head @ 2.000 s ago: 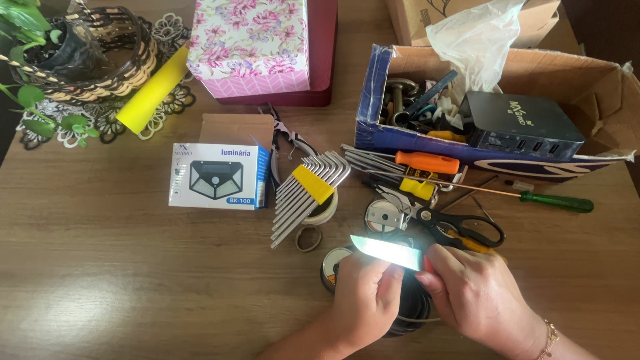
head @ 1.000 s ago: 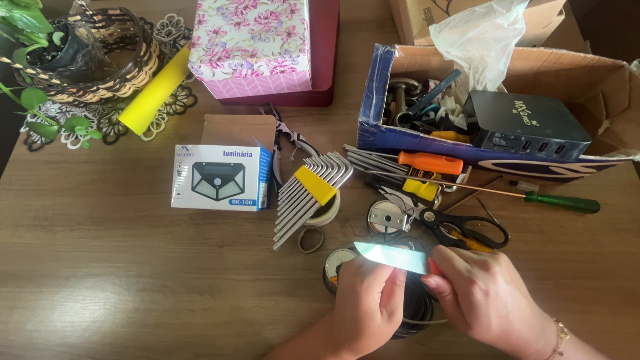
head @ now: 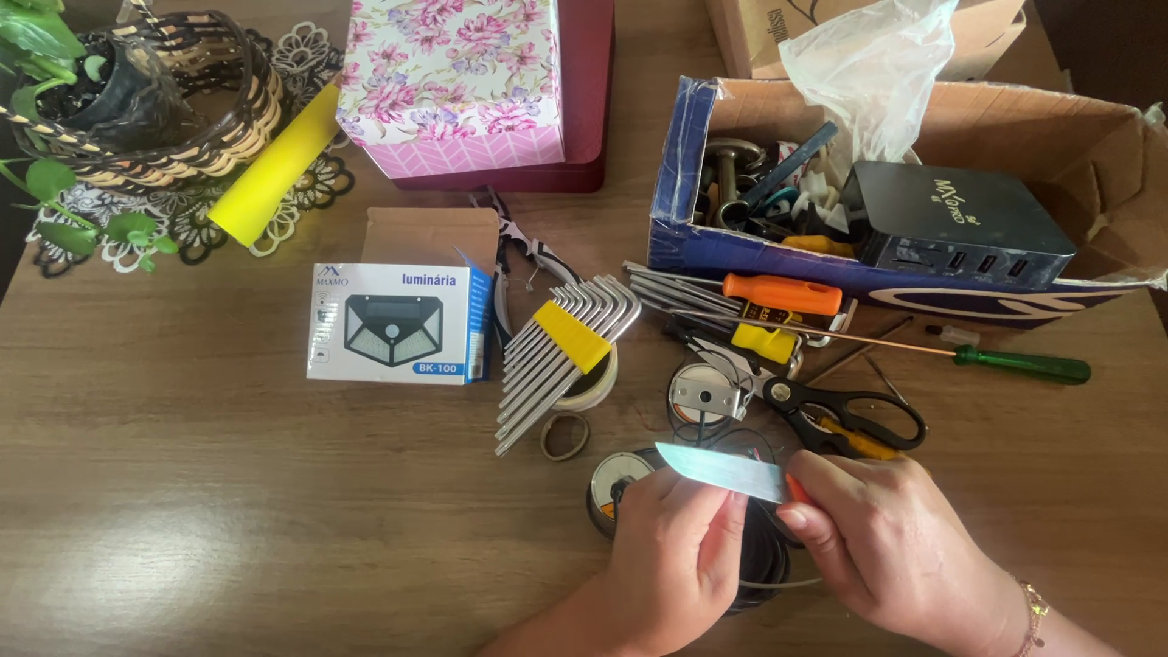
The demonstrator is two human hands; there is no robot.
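My right hand (head: 881, 538) grips the orange handle of a knife (head: 725, 470), its blade pointing left. Beneath the blade, my left hand (head: 680, 552) has its thumb and fingers pinched together; whatever lies between them is hidden. A coil of black cable (head: 762, 557) lies behind and below my hands, partly covered by them. Just beyond my left hand is a round spool (head: 618, 479). A metal bracket (head: 704, 397) with thin wires rests on another spool farther up. Black-handled scissors (head: 826, 406) lie above my right hand.
Hex keys in a yellow holder (head: 570, 338) rest on a tape roll (head: 593, 388), near pliers (head: 520, 246) and a lamp box (head: 392, 324). Screwdrivers, one green-handled (head: 1022, 363), lie before an open cardboard box (head: 776, 251). A floral box (head: 456, 137), yellow roll (head: 274, 169) and woven basket (head: 219, 137) stand behind.
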